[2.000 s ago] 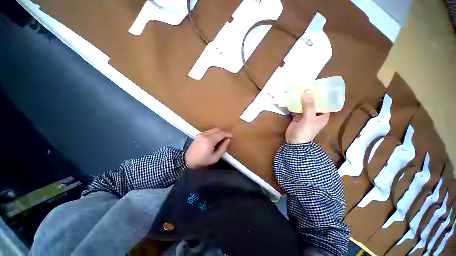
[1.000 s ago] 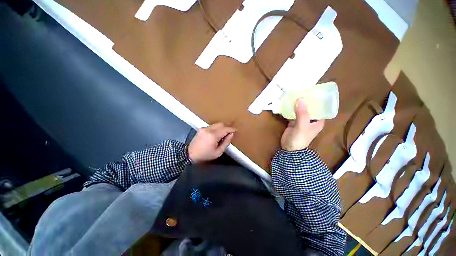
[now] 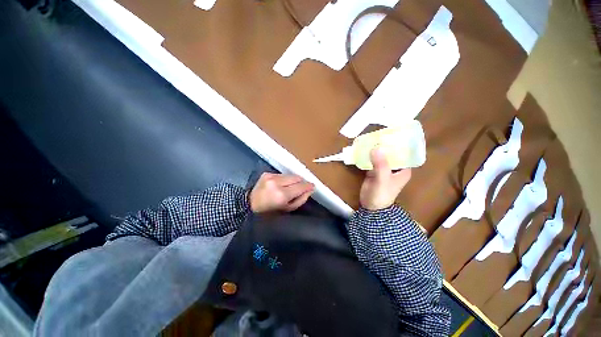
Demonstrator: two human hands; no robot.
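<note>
My right hand point(image 3: 383, 184) holds a translucent squeeze bottle point(image 3: 394, 146) with pale yellow liquid. Its long thin white nozzle points left over the brown panel point(image 3: 263, 85), below the notched end of a white shaped piece point(image 3: 415, 76). A thin dark-brown handle point(image 3: 350, 58) arcs beside that piece toward another white piece point(image 3: 316, 46). My left hand point(image 3: 282, 192) rests at the white table edge with fingers curled together; I cannot tell if it holds anything.
More white pieces point(image 3: 489, 178) on overlapping brown sheets run down the right side, several with handle arcs. A tan board point(image 3: 560, 72) lies at the upper right. The white table border point(image 3: 217, 115) runs diagonally beside the dark floor point(image 3: 118, 125).
My right hand has drawn the bottle left and down, off the white piece, so its nozzle now shows. My left hand has shifted slightly onto the white edge. The view has shifted a little.
</note>
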